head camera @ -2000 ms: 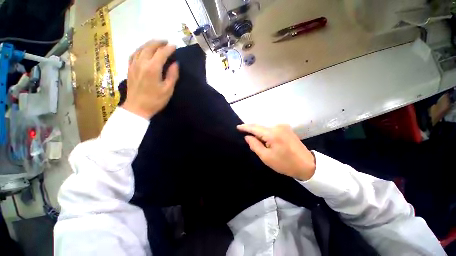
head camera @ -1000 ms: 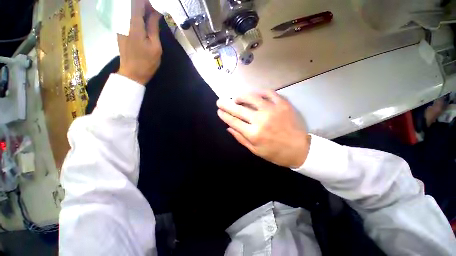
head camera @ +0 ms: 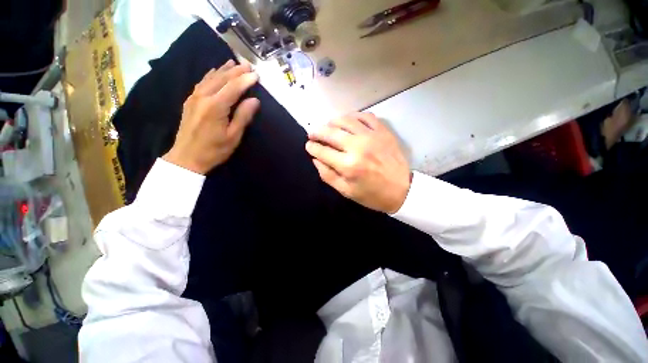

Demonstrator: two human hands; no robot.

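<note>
A black garment panel lies on the table and hangs over my lap. Its long straight edge runs diagonally beside the presser foot and needle area of the sewing machine. My left hand lies on the cloth, fingertips at the edge just below the needle area. My right hand holds the edge nearer to me, with its fingertips on the cloth and the palm over the white table. Whether the foot presses on the cloth cannot be told.
Red-handled thread snips lie on the beige machine bed. Cardboard with yellow tape runs along the left of the table. A red crate is below the table at right. A person's hand shows at the far right.
My left hand has come back from the far end of the cloth to near the needle area. The cloth's far corner is uncovered. My right hand still holds the edge.
</note>
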